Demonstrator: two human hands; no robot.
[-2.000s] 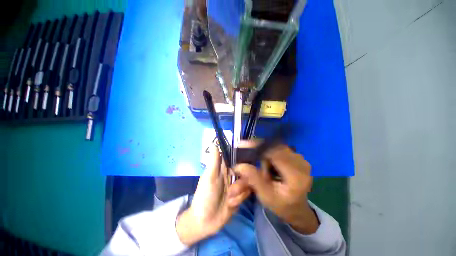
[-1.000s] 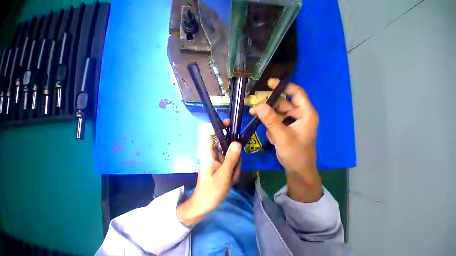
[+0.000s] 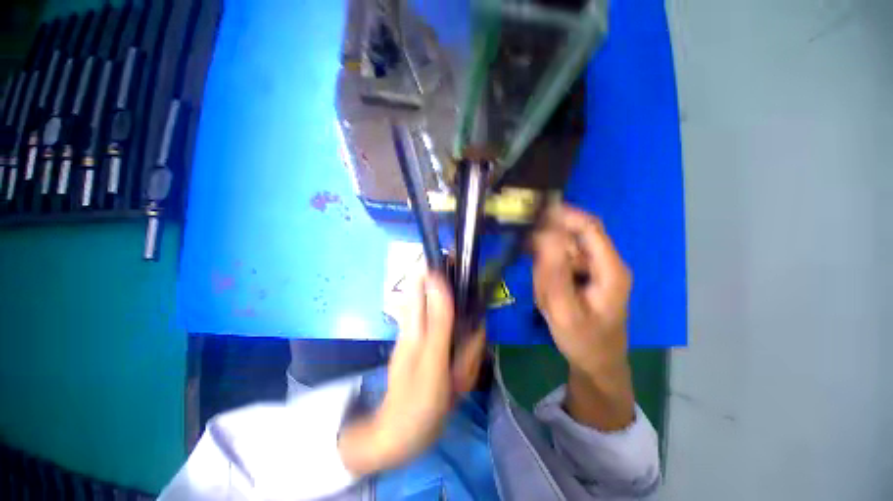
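Observation:
The tripod assembly (image 3: 470, 235) points away from me, its shiny dark centre tube reaching the press point under the clear guard (image 3: 534, 88). One black leg (image 3: 415, 191) splays to the left over the press base. Another dark leg on the right is blurred. My left hand (image 3: 421, 367) is closed round the near end of the assembly, which it partly hides. My right hand (image 3: 583, 289) is blurred, fingers bent at the right of the tube, by the right leg; whether it grips the leg cannot be told.
The bench press base (image 3: 382, 161) stands on the blue worktop (image 3: 264, 225), with a yellow strip (image 3: 514, 206) on its front edge. A white card (image 3: 403, 269) and a yellow label (image 3: 499, 296) lie before it. A black ribbed tray (image 3: 186, 59) holds several sticks at left.
My right hand has moved down and slightly right. My left hand has shifted nearer to me, and the left leg stands closer to the tube than a second ago.

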